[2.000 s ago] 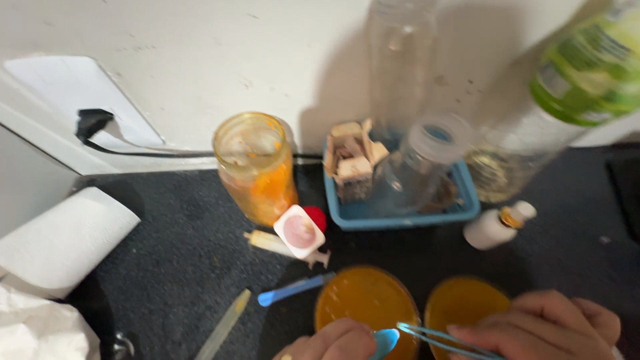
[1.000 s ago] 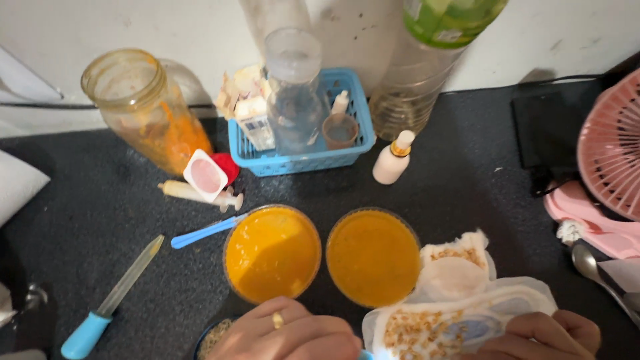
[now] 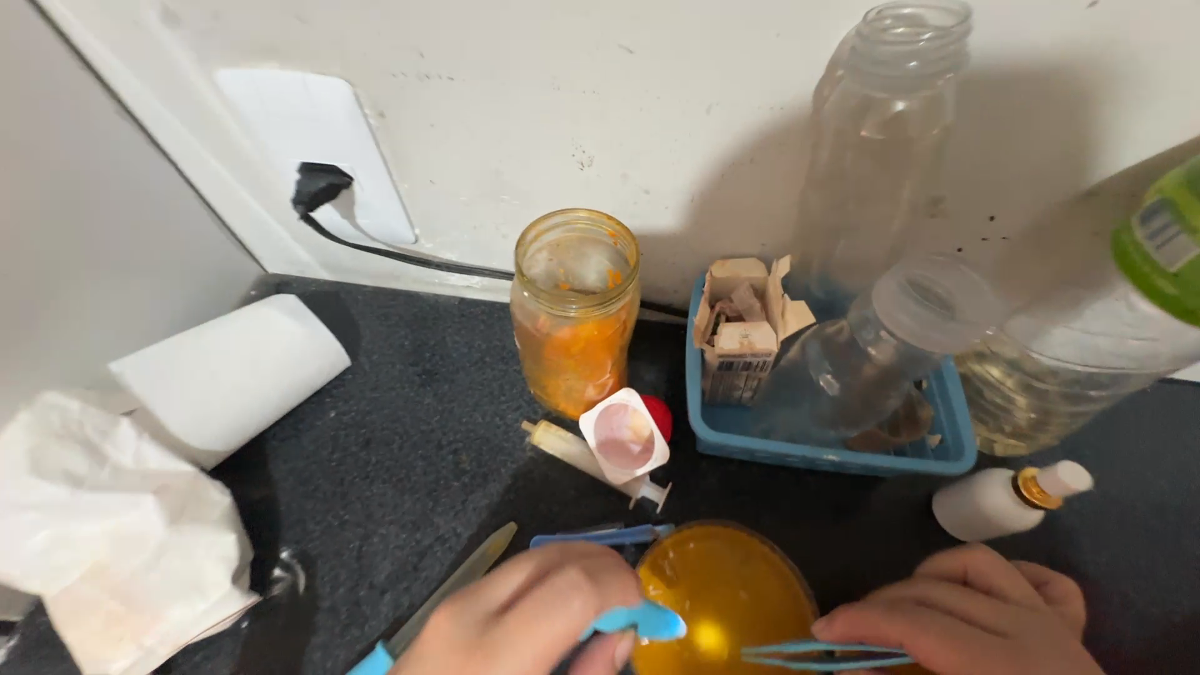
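Note:
My left hand pinches a small light-blue tool, its rounded end over the left part of a round dish of orange-yellow material. From the right, my right hand holds light-blue tweezers, tips pointing left over the same dish. Just behind my left hand lies a dark-blue plastic tool. A dropper with a blue bulb lies partly behind that hand. Beyond the dish are a plastic syringe and a small white square cup beside a red object.
An orange-smeared glass jar stands near the wall. A blue basket holds an opened carton and a clear bottle. A white pump bottle lies right; a large plastic bottle stands behind. Paper roll and crumpled white paper are left.
The view has swung left and upward since one second ago. My right hand, over the white tray with small pieces then, is now at the dish with the tweezers.

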